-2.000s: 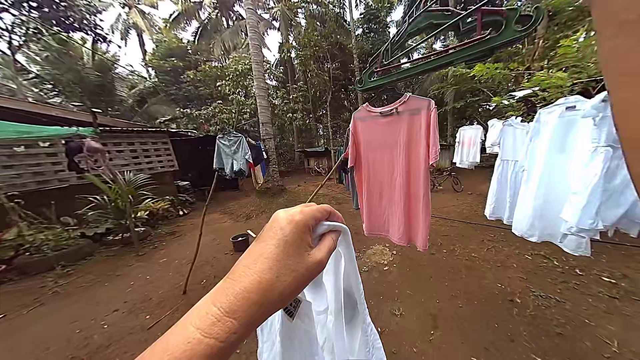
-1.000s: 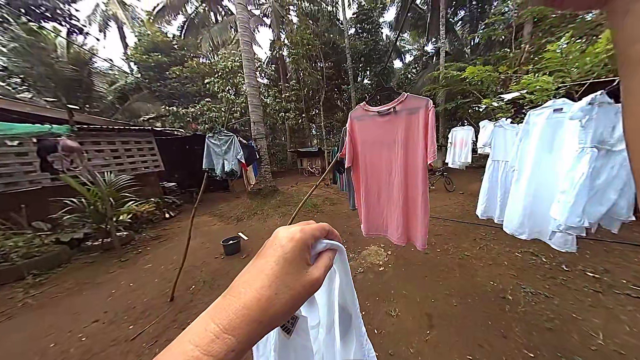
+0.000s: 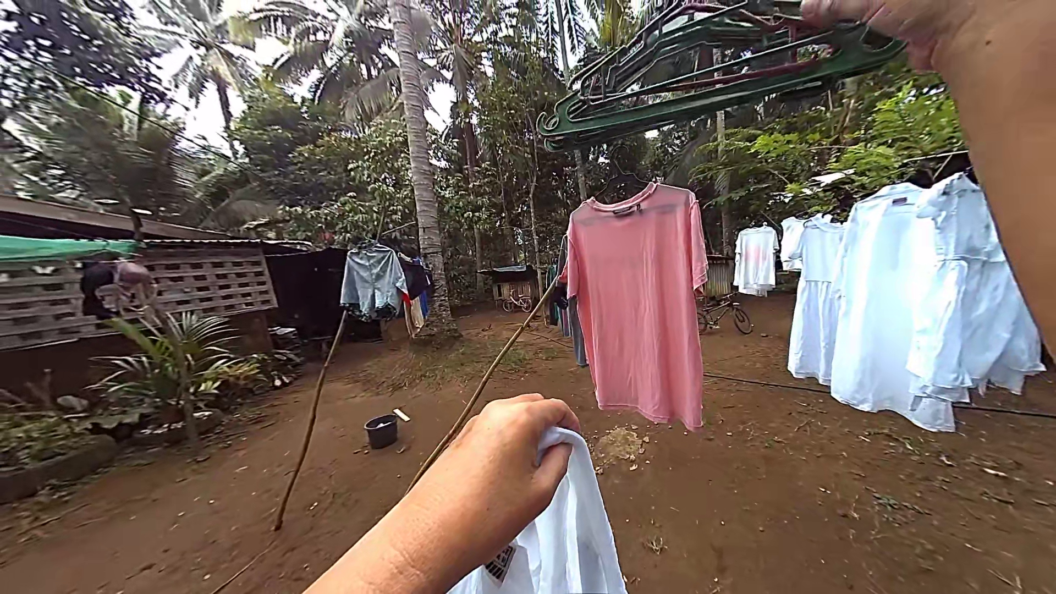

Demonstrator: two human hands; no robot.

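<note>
My left hand (image 3: 503,462) grips a white garment (image 3: 577,528) by its edge at the bottom middle; a tag with printing shows beside the wrist. At the top right, my right hand (image 3: 874,21), partly cut off by the frame, holds a bunch of green and dark red plastic clothes hangers (image 3: 709,91). Just below the hangers, a pink T-shirt (image 3: 639,305) hangs on a dark hanger. White shirts and dresses (image 3: 883,297) hang in a row at the right, near my right forearm.
Two wooden poles (image 3: 312,421) lean over the dirt ground. A black bucket (image 3: 381,432) stands at the left. Farther back hang denim shorts (image 3: 374,280) near a palm trunk (image 3: 421,165). A thin dark line (image 3: 767,384) crosses behind the pink shirt, and a bicycle (image 3: 726,313) stands beyond.
The hangers, out of view one second ago, are back at the top of the view with my right hand. My left hand keeps its hold on the white garment.
</note>
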